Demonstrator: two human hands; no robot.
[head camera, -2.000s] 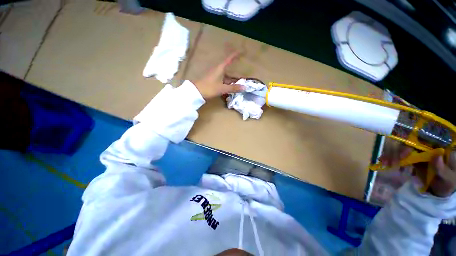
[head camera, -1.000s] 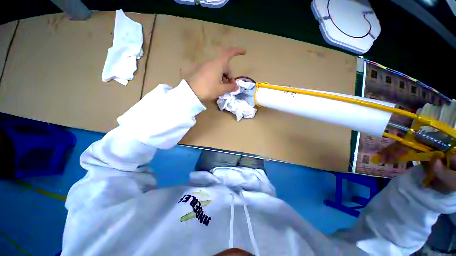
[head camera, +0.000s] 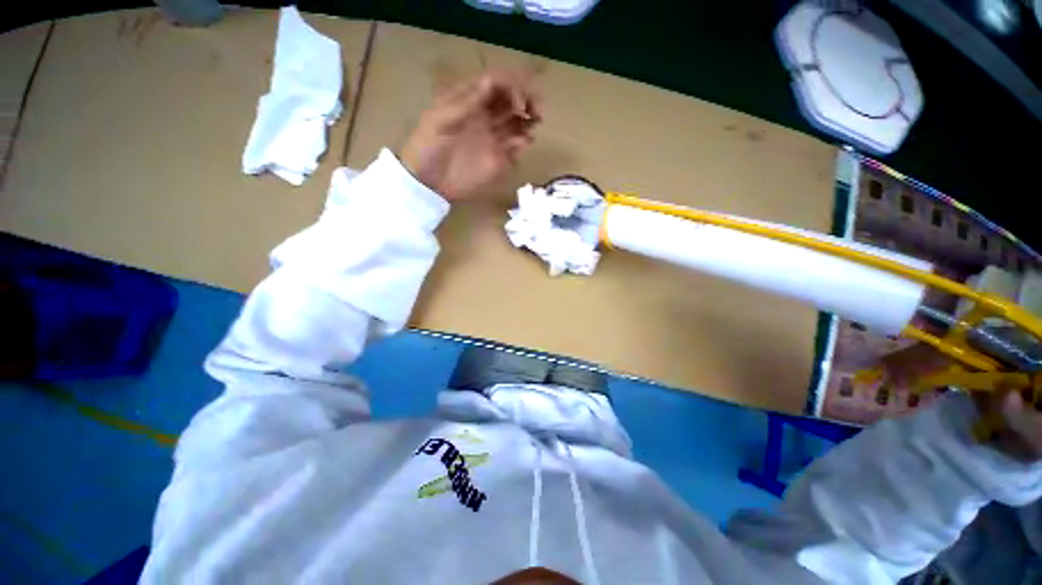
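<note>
A yellow caulking gun (head camera: 971, 299) with a fat white cartridge (head camera: 760, 257) lies across the view, its front end at the board's middle. My right hand (head camera: 1011, 421) grips its handle at the far right, partly cut off by the edge. A crumpled white tissue (head camera: 556, 229) is at the gun's front end and hides the nozzle. My left hand (head camera: 478, 128) is blurred, off the tissue, above and left of it, with fingers partly curled and nothing seen in them.
A second white tissue (head camera: 297, 101) lies at left on the cardboard-covered bench (head camera: 149, 149). A white panel with a dark red loop (head camera: 855, 74) sits on the dark green conveyor (head camera: 686, 51). Another panel (head camera: 543, 7) is cut off at the top. A patterned sheet (head camera: 874, 331) lies at right. Blue stools stand below.
My left hand has let go of the tissue and moved up and left. The gun and the tissue stay together at about the same place. The view has shifted somewhat.
</note>
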